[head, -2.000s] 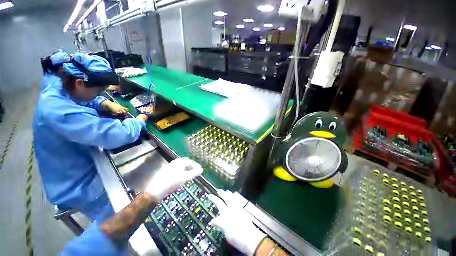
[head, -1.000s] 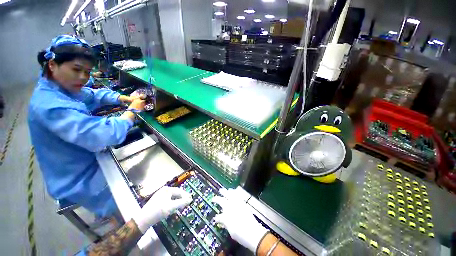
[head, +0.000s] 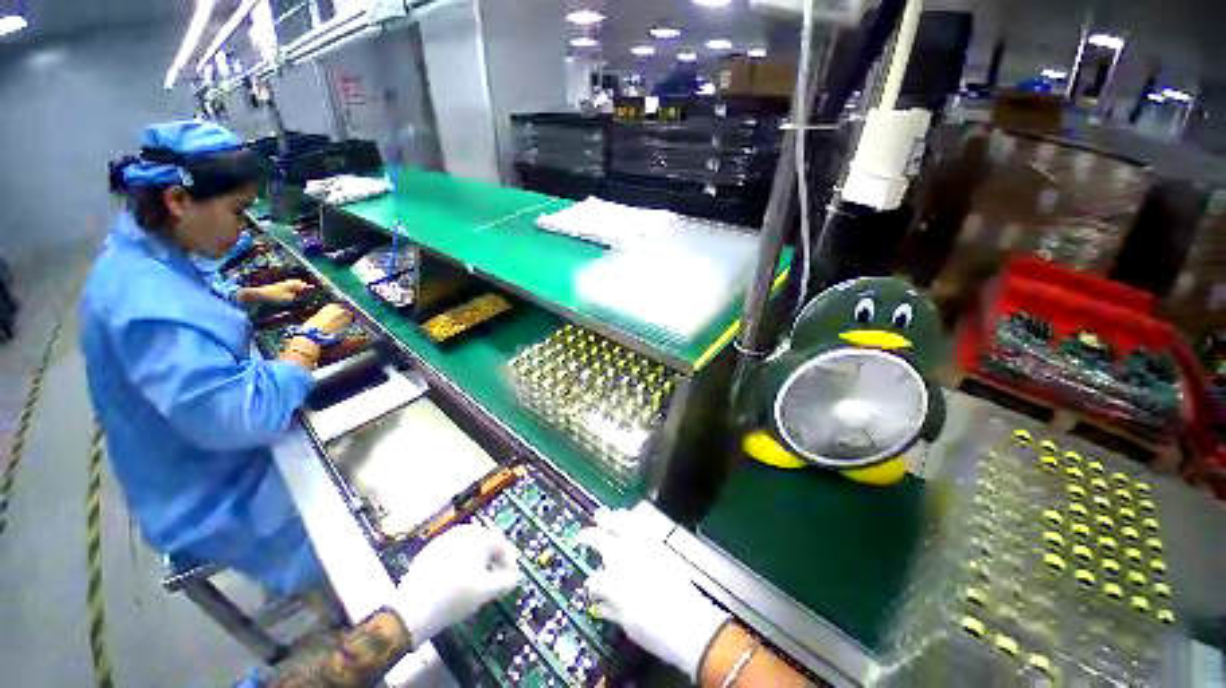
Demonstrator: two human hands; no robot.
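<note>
A green circuit board panel (head: 545, 571), crowded with small parts, lies in a dark carrier on the conveyor in front of me. An orange-brown clamp (head: 473, 497) shows at its far edge. My left hand (head: 457, 578), in a white glove, is over the panel's left side, thumb and fingers close together. My right hand (head: 645, 585), also gloved, is at the panel's right side with its fingertips over the boards. Whether either hand holds a small part cannot be told. A tray of yellow-topped transformers (head: 1076, 531) stands at the right, partly see-through.
Stacked trays of yellow-topped parts (head: 592, 397) stand under the green shelf (head: 498, 242). A bin (head: 465, 316) holds orange-yellow parts. A penguin-shaped fan (head: 854, 390) stands on the bench. A person in blue (head: 188, 363) works at the left. Red crates (head: 1076, 316) are at the far right.
The neighbouring person has turned from facing me to looking down at the line. My left hand has drawn back from the panel's far end since the earliest frame. My right hand has barely moved.
</note>
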